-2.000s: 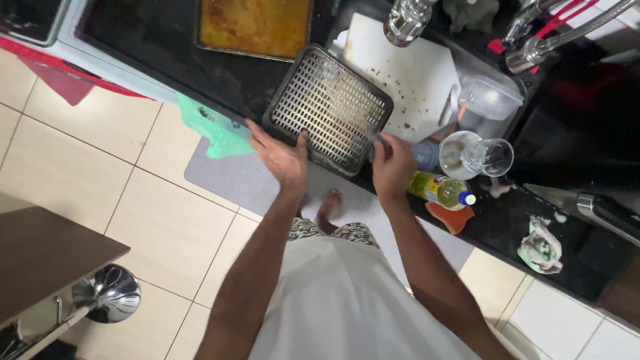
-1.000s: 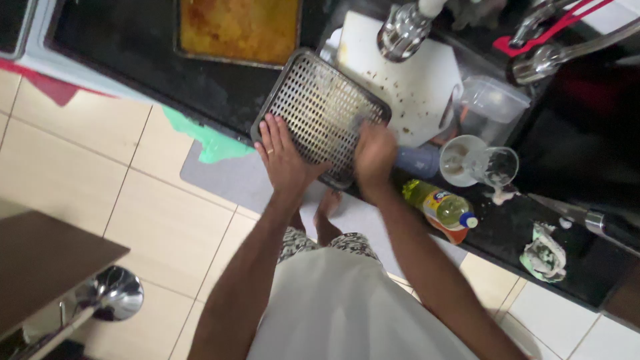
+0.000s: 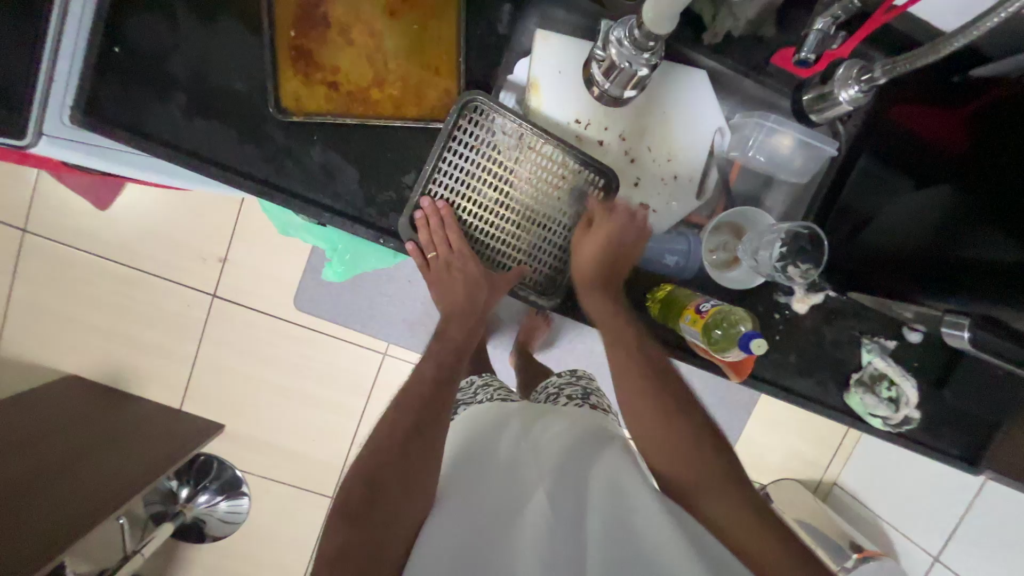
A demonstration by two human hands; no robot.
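Observation:
A dark metal tray with a perforated, slotted bottom lies tilted at the counter's front edge, its upper right part over the sink side. My left hand rests flat on its lower left part, fingers spread, a ring on one finger. On the tray's right rim is my right hand, blurred and curled; whatever it may hold is hidden. Behind the tray, a white cutting board with dark crumbs lies under the chrome faucet. A pan with a greasy orange-brown bottom sits at the back left.
Right of my right hand are a dish soap bottle on an orange sponge, a white cup, a drinking glass and a clear plastic container. Farther right lie a knife and a crumpled wet wad.
My left hand has gone from the tray's lower edge to flat on its slotted surface. My right hand has shifted slightly along the tray's right side.

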